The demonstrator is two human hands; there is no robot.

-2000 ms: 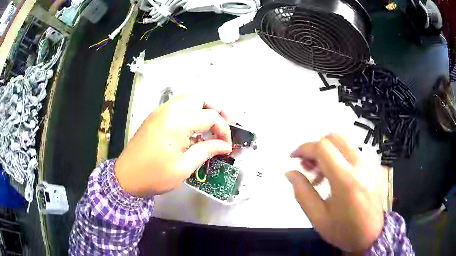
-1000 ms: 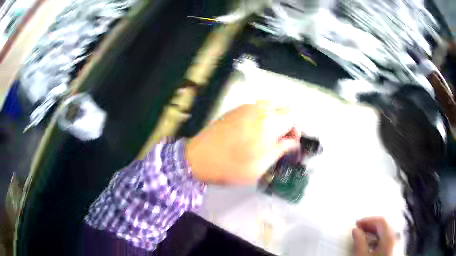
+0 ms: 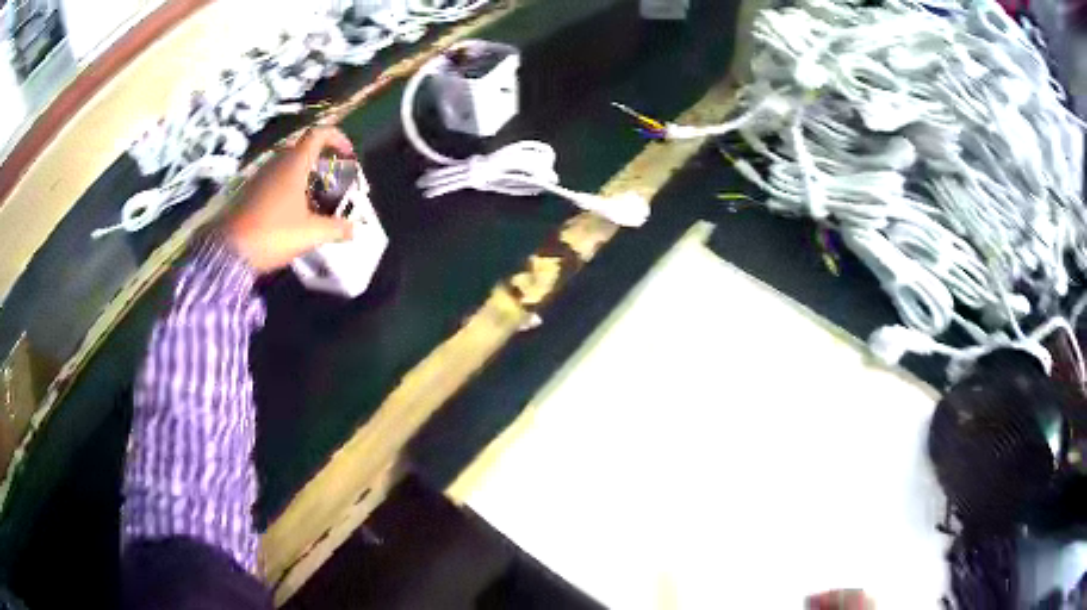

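My left hand (image 3: 280, 205) reaches over the dark belt at the upper left and grips a white plastic housing (image 3: 348, 257) by its top end, thumb on the near side and fingers on the far side. Dark parts show in the housing's open top. My right hand (image 3: 840, 599) is cut off by the bottom edge; only blurred fingertips show over the white work board (image 3: 727, 417), so its grip cannot be told. A second white unit (image 3: 483, 95) stands on the belt with its looped white cord (image 3: 513, 167) beside it.
A worn yellowish rail (image 3: 417, 381) runs between the belt and the work board. White power cords (image 3: 906, 143) are heaped at the upper right. The black fan (image 3: 995, 435) is at the right. More white cords (image 3: 274, 78) lie beyond the belt's far rail.
The view has swung left. My left hand has let go of the wires by the green circuit board and now holds a housing on the belt. The green board is out of view.
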